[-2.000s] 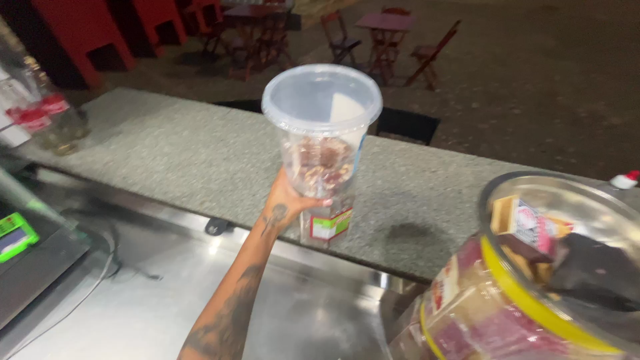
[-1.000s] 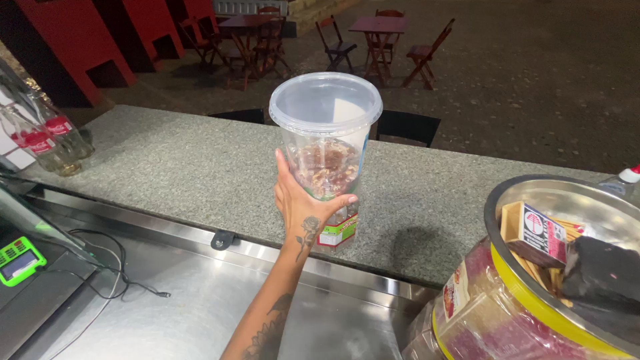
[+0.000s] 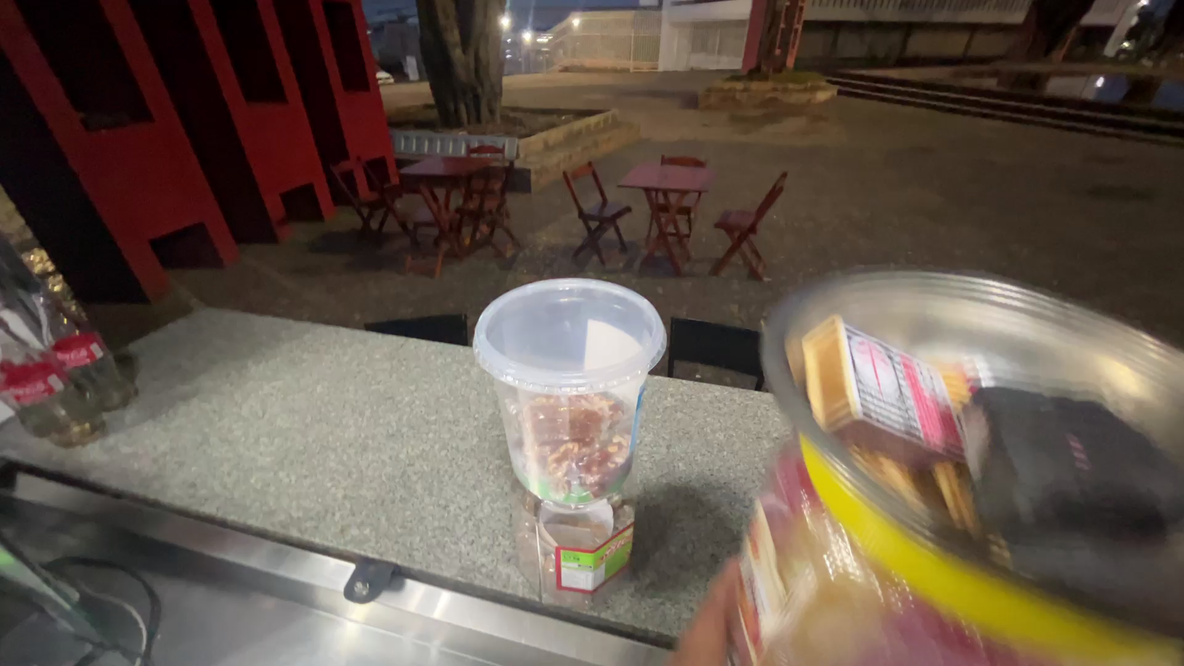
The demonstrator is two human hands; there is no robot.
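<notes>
My left hand shows only in part at the bottom edge, blurred, against the left side of a large clear plastic jar with a yellow band. A metal bowl sits on top of this jar, tilted, holding a matchbox, wooden sticks and a dark block-like item. To the left, a translucent lidded plastic tub with brown-and-pale pieces inside stands on a small clear package with a red and green label. My hand is apart from that tub. My right hand is not in view.
A grey speckled stone counter runs across, with a steel edge and work surface below it. Bottles with red labels stand at the far left. Beyond are dark chair backs, folding tables and chairs.
My left hand has let go of the lidded tub and moved right to the large jar. The jar and bowl have moved up and left relative to the counter. The view has tilted up.
</notes>
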